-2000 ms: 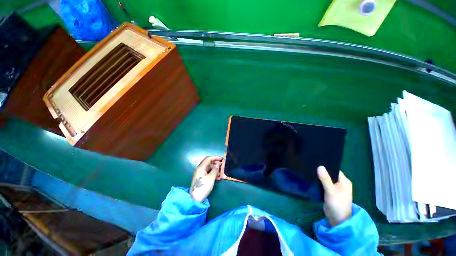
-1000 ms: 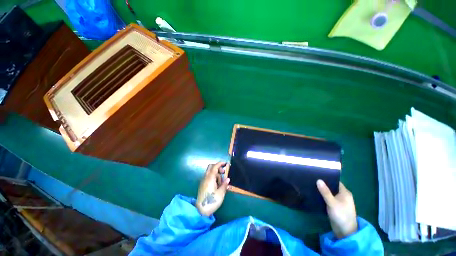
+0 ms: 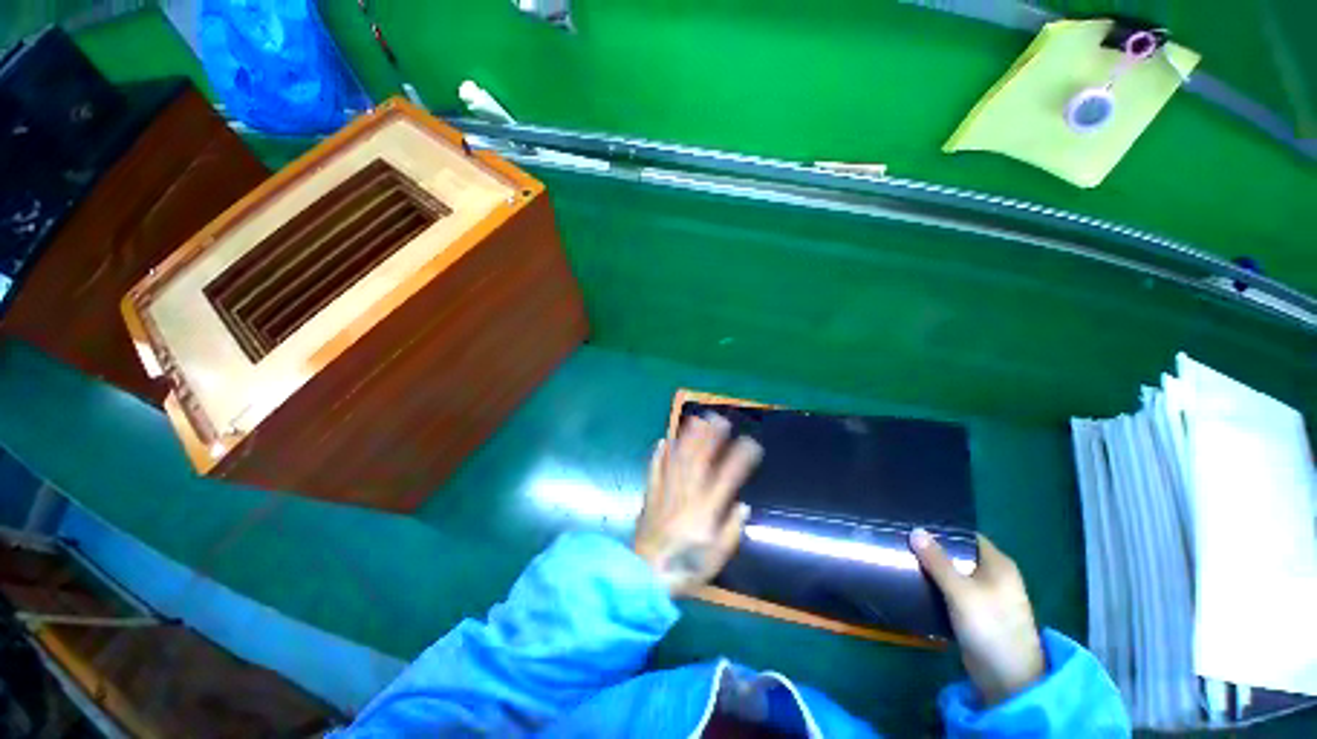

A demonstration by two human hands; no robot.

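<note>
A glossy black LCD panel (image 3: 852,469) lies in a wooden frame (image 3: 809,618) on the green bench in front of me. The frame's orange-brown edge shows along the top left, left and bottom. My left hand (image 3: 698,498) is slightly blurred, spread over the left end of the panel, fingers apart. Whether it presses on the panel cannot be told. My right hand (image 3: 982,599) grips the right end of the panel and frame, thumb on the black surface and fingers at the right edge.
A stack of wooden frames (image 3: 419,375) stands at left, with dark parts (image 3: 72,137) on another stack behind. A white-edged stack of panels and separators (image 3: 1249,534) stands at right. A blue bag (image 3: 275,65) and yellow card (image 3: 1033,108) hang at the back, above the metal rail (image 3: 722,184).
My left hand has moved from the frame's left edge onto the panel's left end. The panel now sits more evenly within the frame. My right hand stays at the right end.
</note>
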